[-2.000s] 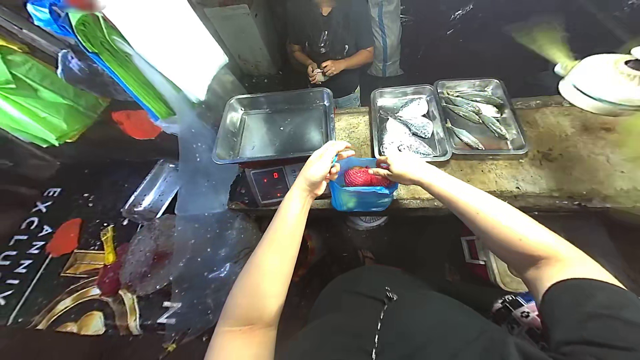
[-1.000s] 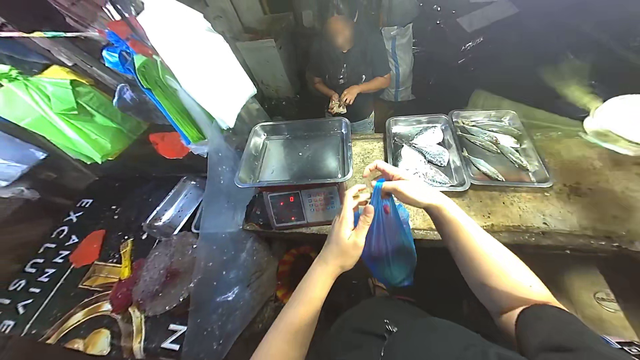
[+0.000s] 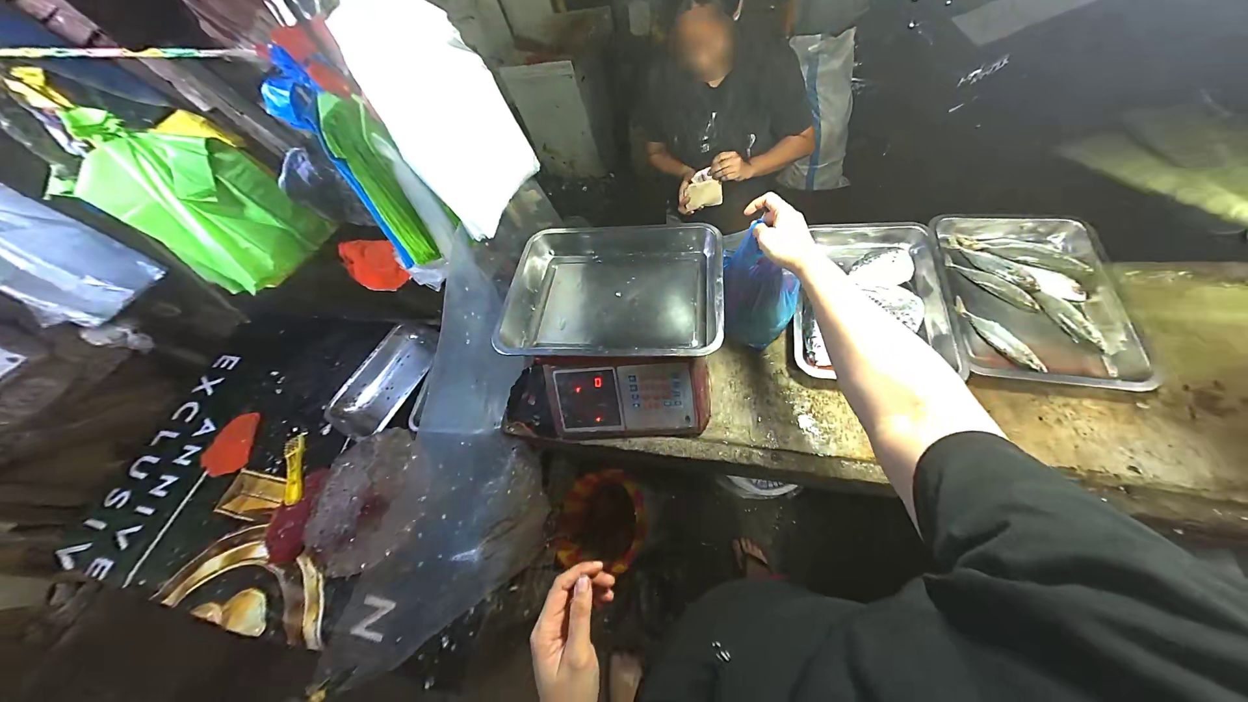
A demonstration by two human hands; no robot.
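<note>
My right hand point(image 3: 780, 232) is stretched over the counter and grips the gathered top of a blue plastic bag point(image 3: 759, 297). That bag hangs between the steel tray point(image 3: 609, 343) on the digital scale point(image 3: 624, 398) and a steel tray of fish point(image 3: 916, 234). What lies inside the bag cannot be made out. Low in the view, my left hand point(image 3: 570, 629) is held palm up in front of my body, thumb and fingertips close together, with nothing visible in it. A second tray point(image 3: 1126, 375) with several whole fish stands at the right.
Across the counter point(image 3: 1189, 322) a person point(image 3: 726, 127) holds a small pale item in both hands. Green plastic bags point(image 3: 205, 200) and a white sheet-like bundle point(image 3: 439, 107) hang at the left. Below the counter stands a round container point(image 3: 602, 517). A metal pan point(image 3: 382, 380) lies left of the scale.
My right hand has moved forward across the counter with the blue bag, which was close to my body before. My left hand has let go of the bag and drawn back.
</note>
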